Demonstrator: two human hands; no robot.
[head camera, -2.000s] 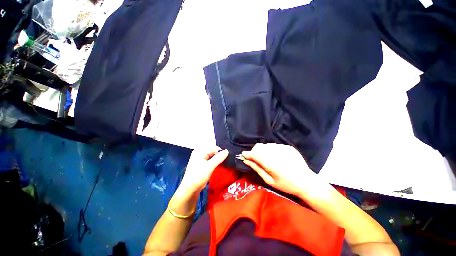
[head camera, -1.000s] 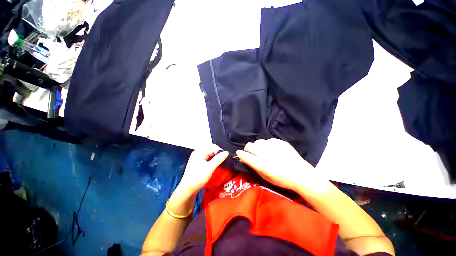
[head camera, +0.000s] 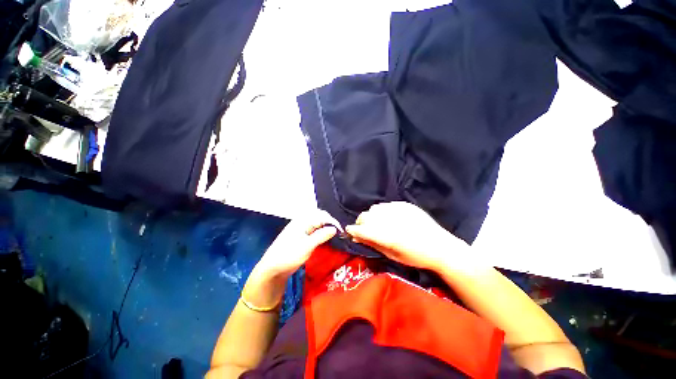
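A dark navy garment (head camera: 452, 111) lies on the white table and runs down to the wearer's waist. A thin pale line runs along its left edge band. My left hand (head camera: 300, 240) pinches the garment's near edge between thumb and fingers. My right hand (head camera: 393, 233) is at the same edge, just right of the left hand, with its fingertips closed. A tiny metallic point shows at the right fingertips; the rest of that small tool is hidden in the hand.
A long folded navy stack (head camera: 174, 104) lies at the table's left, with a thin dark strip beside it. Plastic bags (head camera: 93, 26) and scraps are at far left. A navy heap (head camera: 641, 148) lies at right. The white table (head camera: 578, 200) ends above a blue floor (head camera: 178, 274).
The fingertips of both hands have come closer together at the edge, and the right hand has shifted slightly. The garment on the table keeps nearly the same shape. The camera view has shifted a little.
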